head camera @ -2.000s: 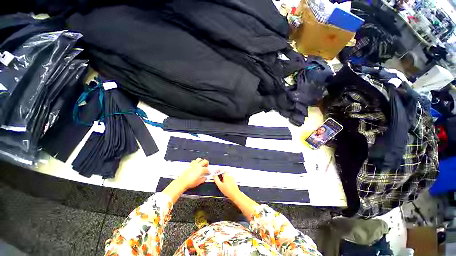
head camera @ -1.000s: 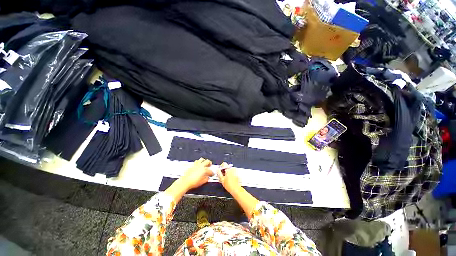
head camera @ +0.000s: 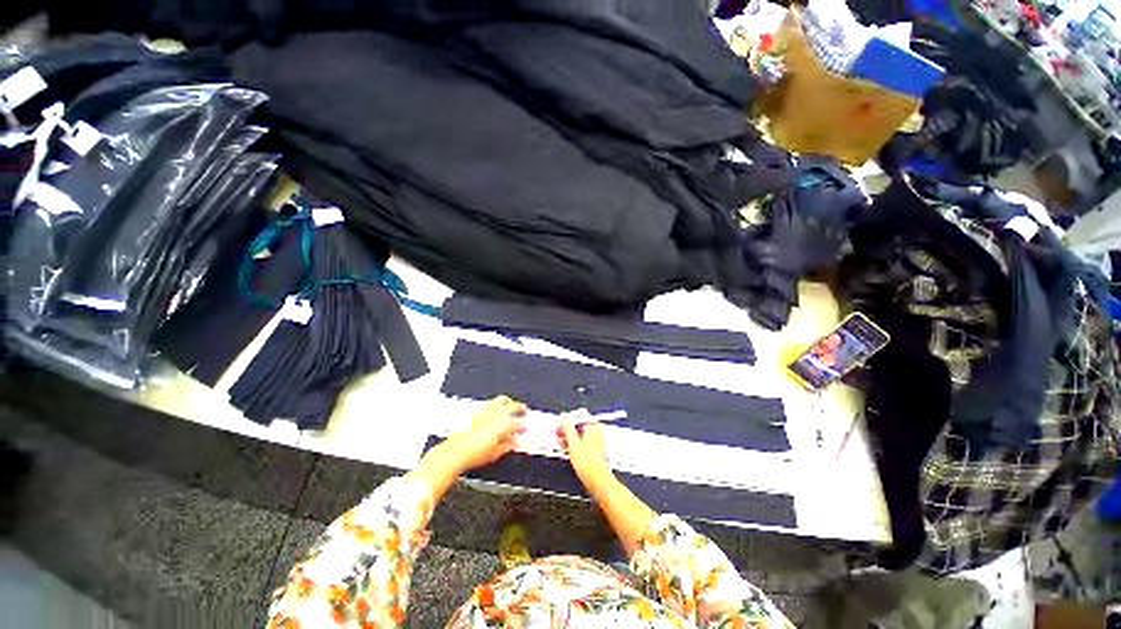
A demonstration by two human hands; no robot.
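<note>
Long dark cloth strips (head camera: 615, 387) lie in roughly parallel rows on the white table (head camera: 707, 307). One strip (head camera: 688, 492) runs along the near edge. My left hand (head camera: 495, 430) rests at the white gap between the middle and near strips, fingertips down; whether it holds anything cannot be told. My right hand (head camera: 583, 439) is just right of it, fingers closed on a slim pale stick (head camera: 600, 417), likely a marking pen, that points right over the lower edge of the middle strips. The hands are slightly apart.
A smartphone (head camera: 840, 351) lies right of the strips. Fanned bundled strips (head camera: 322, 350) with teal cord (head camera: 258, 264) and plastic-bagged pieces (head camera: 148, 246) are at left. A black garment heap (head camera: 492, 160) lies behind. A plaid garment (head camera: 1020, 492) and a cardboard box (head camera: 830, 105) are at right.
The view has shifted, so the table things appear farther right and slightly lower. The pale stick now shows lying more level, pointing right from my right hand. The hands appear slightly farther apart.
</note>
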